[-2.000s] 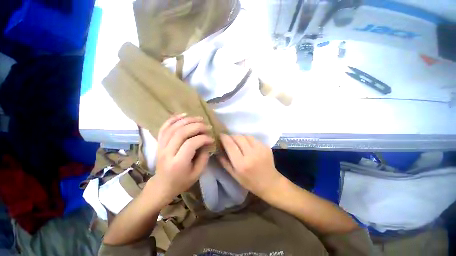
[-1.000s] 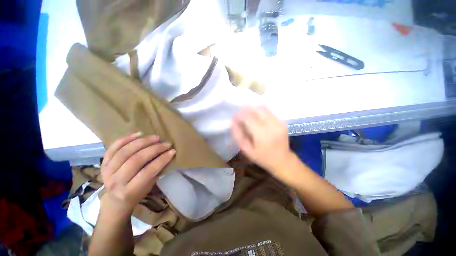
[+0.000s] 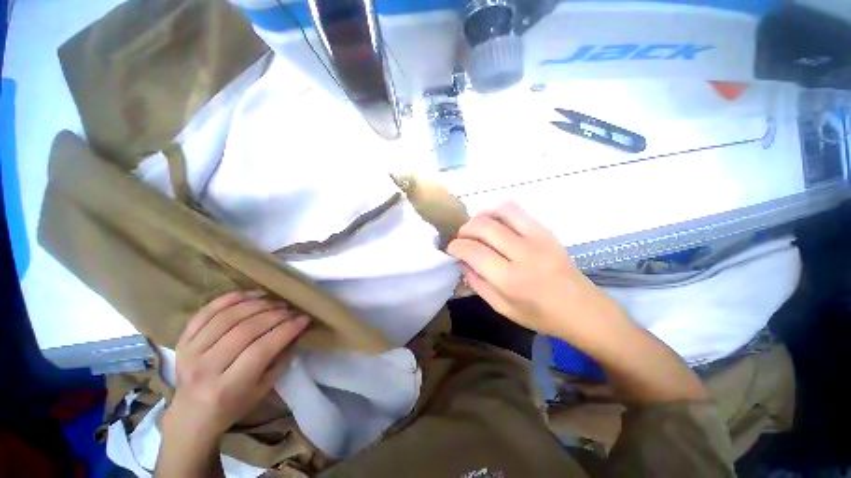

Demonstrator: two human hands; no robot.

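Observation:
The khaki-brown garment panel (image 3: 140,243) lies folded on the left of the table, with a white pocket bag (image 3: 280,159) beside it. My left hand (image 3: 238,350) lies on the panel's lower part, fingers together; whether it grips the cloth is hidden. My right hand (image 3: 509,261) pinches the edge of the white cloth below a small brown piece (image 3: 436,205). The presser foot area (image 3: 446,126) is above and left of my right hand, washed out by glare. Black thread snips (image 3: 599,131) lie right of it.
The white machine head with JACK lettering (image 3: 634,54) spans the top. A ribbed grey knob (image 3: 495,61) and shiny metal bar (image 3: 359,70) hang near the camera. White cloth (image 3: 695,308) and brown cloth hang below the table's scaled edge (image 3: 653,233). Brown and white pieces lie at lower left.
My right hand has left the brown panel and now holds the white cloth's edge. My left hand stays on the panel. The view has shifted toward the right, showing the machine head closer.

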